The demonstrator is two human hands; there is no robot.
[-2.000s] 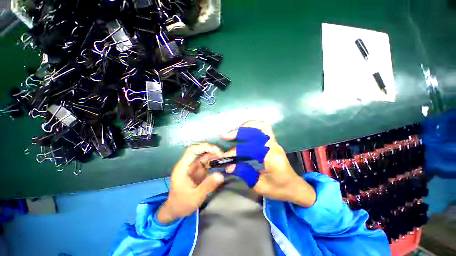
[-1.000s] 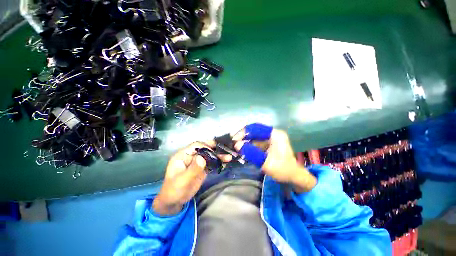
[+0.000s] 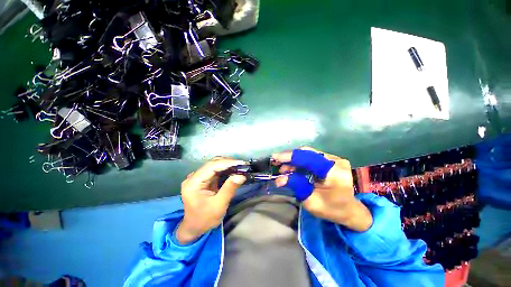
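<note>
My left hand (image 3: 208,195) and my right hand (image 3: 328,188) meet at my chest just off the bench's front edge. Black binder clips (image 3: 260,167) with silver wire handles sit between the fingertips of both hands; how many is hidden by the fingers. The left thumb and fingers grip them from the left. The right fingers, with blue wraps (image 3: 311,163), touch them from the right. A large heap of binder clips (image 3: 180,101) lies on the green bench at the left, black with silver wire loops.
A pale bin (image 3: 245,17) stands behind the heap. A white paper (image 3: 388,70) on the bench's right holds two short dark pieces (image 3: 416,58). A red tray (image 3: 456,274) with rows of clips sits low at the right. A blue-clad person's part (image 3: 493,168) shows at the right edge.
The clips between my hands have turned from a tilted to a flatter position. My right hand has moved slightly right and down. The camera view has shifted a little.
</note>
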